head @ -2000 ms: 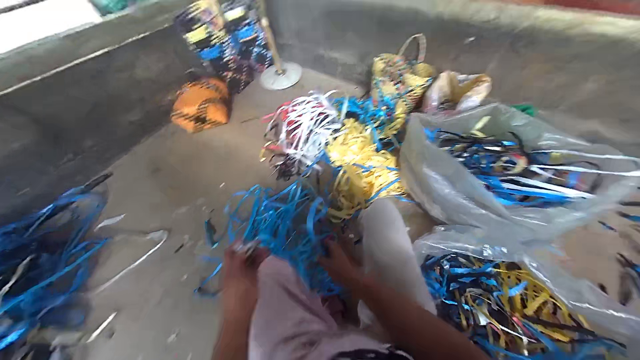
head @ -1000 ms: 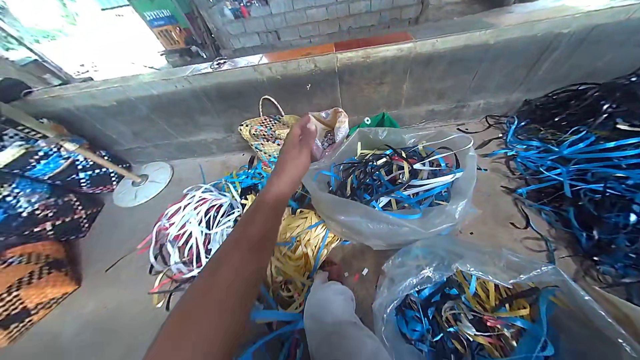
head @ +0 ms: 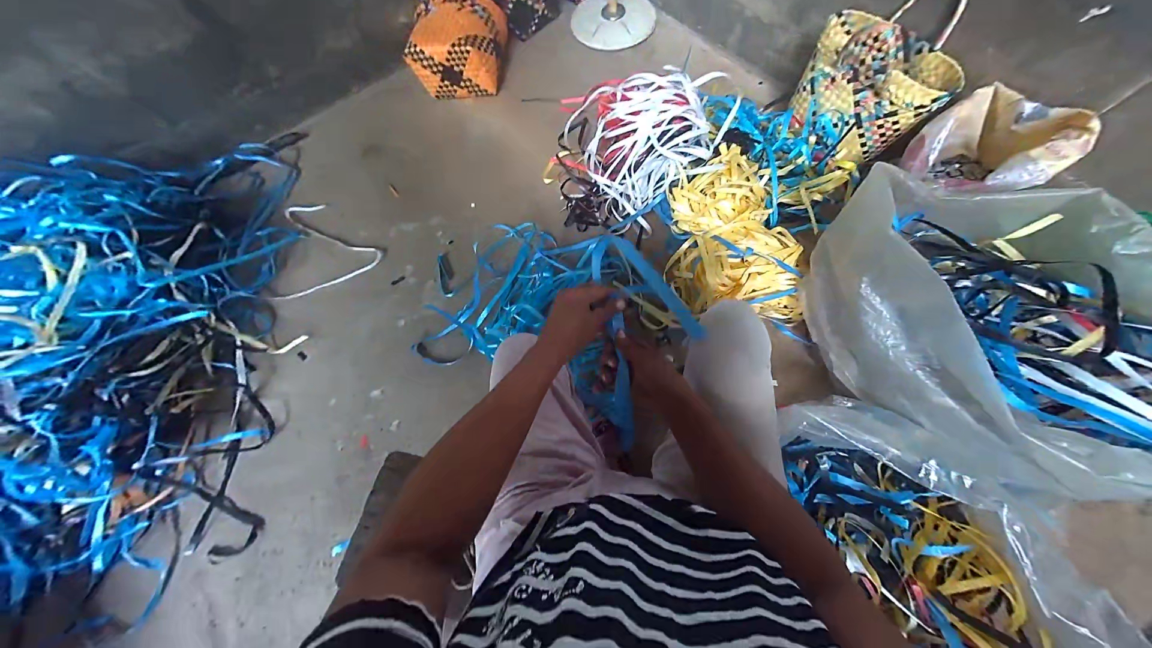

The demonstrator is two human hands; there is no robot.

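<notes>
Between my knees, both hands are close together on blue plastic strips. My left hand (head: pixel 580 317) has its fingers closed on a blue strip (head: pixel 621 378) that hangs down between the legs. Just to the right, my right hand (head: pixel 634 360) grips the same strips a little lower; some of its fingers are hidden. A loose pile of blue strips (head: pixel 517 279) lies on the floor beyond and left of the hands. Past the right knee are a bundle of yellow strips (head: pixel 729 225) and a bundle of white strips (head: pixel 652 135).
A large tangle of blue and black strips (head: pixel 117 297) lies at left. At right, clear plastic bags (head: pixel 886 324) hold mixed strips. Farther back stand an orange woven basket (head: pixel 457 49), a round pole base (head: pixel 614 22), a patterned woven basket (head: pixel 868 81) and an opened sack (head: pixel 1008 135).
One hand was stretched out toward the sack a second ago; now both hands are together at the blue strips. The view has swung back left and down.
</notes>
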